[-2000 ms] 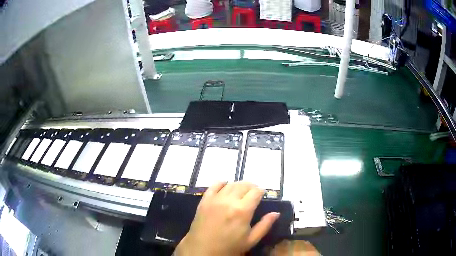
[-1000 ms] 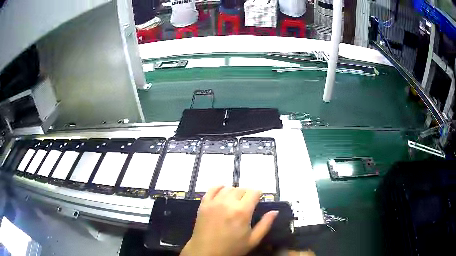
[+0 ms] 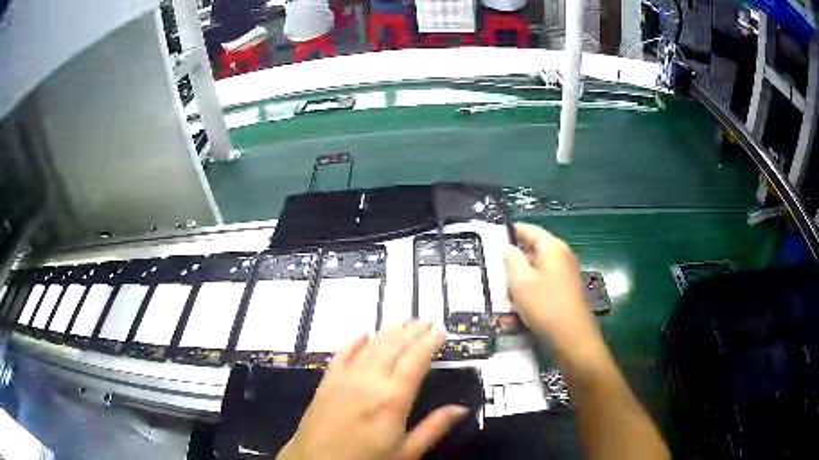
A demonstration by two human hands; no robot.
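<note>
Black phone middle frames with pale windows, one here (image 3: 347, 310), lie side by side along a pale rail. My right hand (image 3: 550, 283) grips a phone middle frame (image 3: 466, 321) by its right side, over the white plate. It overlaps another frame at the row's right end; whether they touch is unclear. My left hand (image 3: 368, 395) lies over a dark, glossy phone-shaped stack (image 3: 269, 409), fingers extended towards the row's lower edge and thumb apart. No grip on the stack shows.
A black mat (image 3: 341, 216) lies behind the row. Loose frames lie on the green belt (image 3: 431, 153), and a thin outline stands behind the mat. Black trays (image 3: 745, 359) stand at right. A white post (image 3: 571, 90) rises beyond, with people on red stools.
My right hand has come up from the bottom edge and now holds a frame over the row's right end. My left hand remains over the stack. The view has shifted right.
</note>
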